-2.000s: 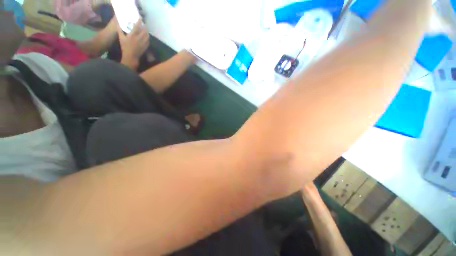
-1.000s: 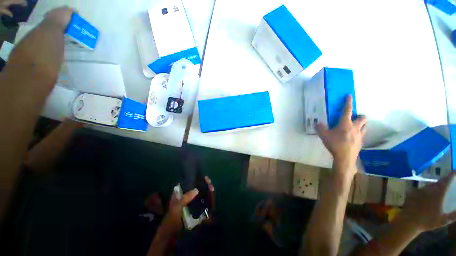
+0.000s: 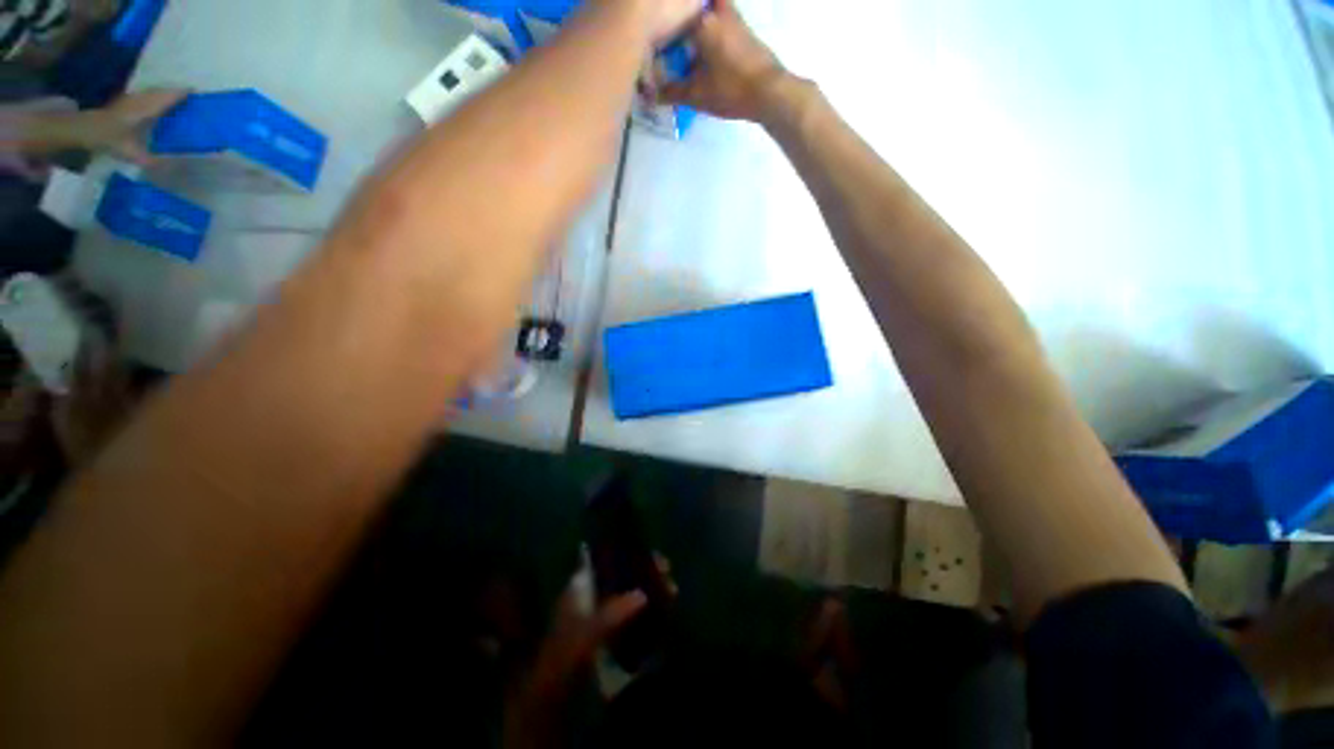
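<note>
My left hand [image 3: 670, 18] is blurred at the top edge and partly cut off. My right hand [image 3: 732, 66] is beside it, fingers bent around a blue-and-white box [image 3: 666, 114] that is mostly hidden by the hands. A blue retail box [image 3: 717, 356] lies on the white table below them. A small black fan [image 3: 540, 340] with thin leads lies left of the table seam, partly behind my left forearm.
A white box with dark marks [image 3: 457, 76] is at upper left. Another person's hand [image 3: 135, 125] touches a blue box [image 3: 246, 139]; a smaller one [image 3: 154, 215] lies below. An open blue carton [image 3: 1229, 461] is at right. Someone's hands hold a phone [image 3: 622, 571] below the table edge.
My left hand has moved right from the far left, and my right hand up and left; they now meet at top centre. Two blue-and-white boxes are gone from the right table's middle.
</note>
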